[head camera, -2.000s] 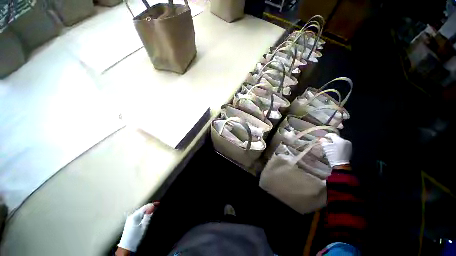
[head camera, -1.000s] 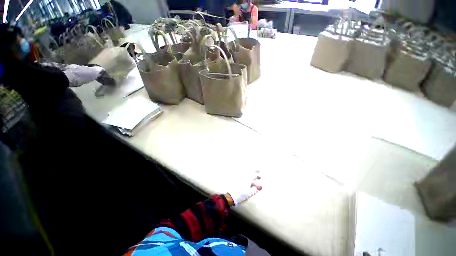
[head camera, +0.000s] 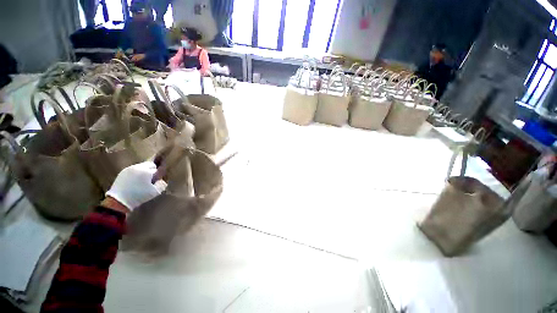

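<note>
My left hand (head camera: 134, 186), in a white glove with bare fingertips, comes from the lower left. Its fingers are closed at the upper edge of a taupe tote bag (head camera: 174, 211), near the handle. The bag is tilted and blurred, with its open top facing right. Whether the fingers hold the rim or the handle is hard to tell. A group of taupe totes (head camera: 52, 174) with raised handles stands just behind and left of it. My right hand is not in view.
Another tote (head camera: 461, 214) stands on the right, beside a bag at the edge. Stuffed bags (head camera: 369, 110) stand in rows at the far side. White sheets (head camera: 27, 254) lie at lower left, and a paper stack (head camera: 409, 287) at bottom centre-right. People are in the background.
The view has swung from the floor bags to the table and the tote group. My left hand, empty over the table a second ago, now grips a tote, which is tilted.
</note>
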